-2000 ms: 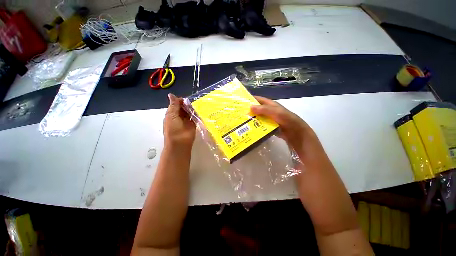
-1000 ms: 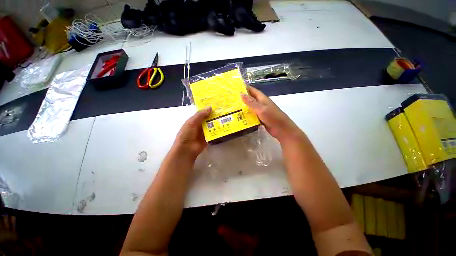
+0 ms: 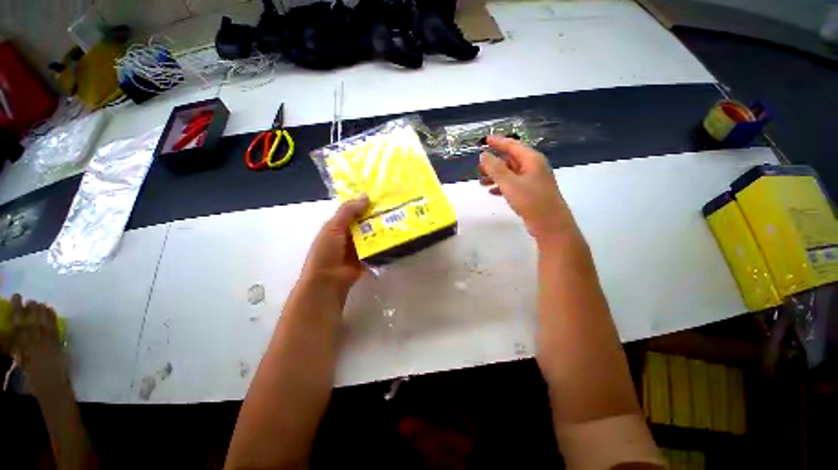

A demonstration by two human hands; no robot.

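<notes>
A yellow retail box (image 3: pixel 390 184) in a shiny clear bag is held above the bench, its barcode side up and tilted. My left hand (image 3: pixel 340 246) is shut on its lower left side, thumb on top. Clear film extends past the box's far end. My right hand (image 3: pixel 533 188) is off the box, to its right, fingers bent and apart, with nothing visible in it. Its fingertips are near the clear, shiny patch (image 3: pixel 459 136) on the black band. Whether they touch it, I cannot tell.
Scissors (image 3: pixel 269 147), a black tray (image 3: pixel 193 133) with red items and silvery bags (image 3: pixel 106 202) lie left. Bagged boxes (image 3: pixel 786 234) and a tape roll (image 3: pixel 732 121) are at right. Black items (image 3: pixel 340 35) stand behind. Another person's hand (image 3: pixel 35 332) touches something yellow at left.
My right hand has let go of the box and moved right and up. My left hand still holds the box, now shifted slightly left. Another person's hand has appeared at the left edge.
</notes>
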